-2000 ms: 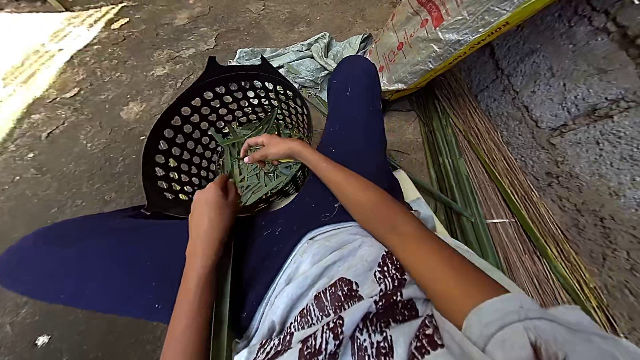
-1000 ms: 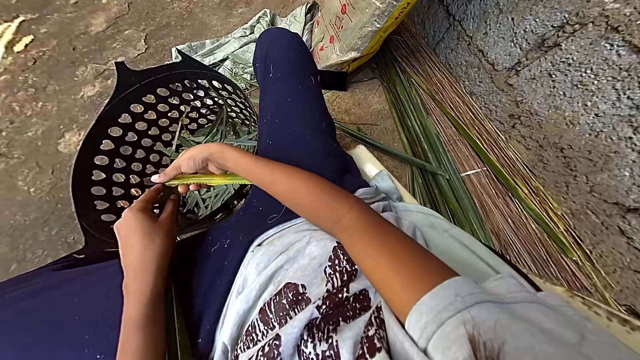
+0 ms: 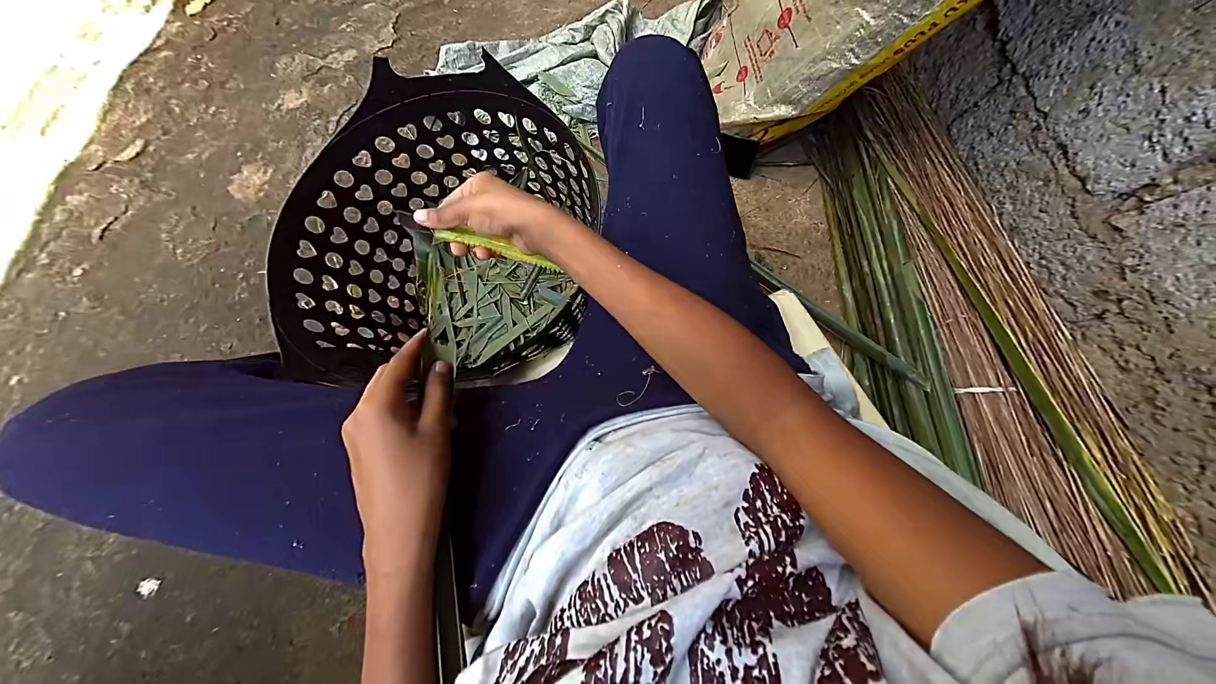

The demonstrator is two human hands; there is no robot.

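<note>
My left hand (image 3: 404,408) grips a long green palm leaf strip (image 3: 436,304) between thumb and fingers at the near rim of a black plastic basket (image 3: 323,157) with round and heart-shaped holes. Above the basket, my right hand (image 3: 494,217) is closed on a yellow-green handle (image 3: 499,249); a dark blade seems to stick out at its left end, against the top of the strip. Short cut leaf pieces (image 3: 503,309) lie in the basket, between my legs.
Long leaf strips and thin brown stalks (image 3: 1007,380) lie along a rough stone wall (image 3: 1140,142) at the right. A printed sack (image 3: 807,57) and a crumpled grey cloth (image 3: 570,47) are beyond my knee. One green strip (image 3: 836,328) lies beside my thigh.
A second ago my hands were close together at the basket; now my right hand is farther up from my left, with the leaf strip stretched between them. The view has shifted.
</note>
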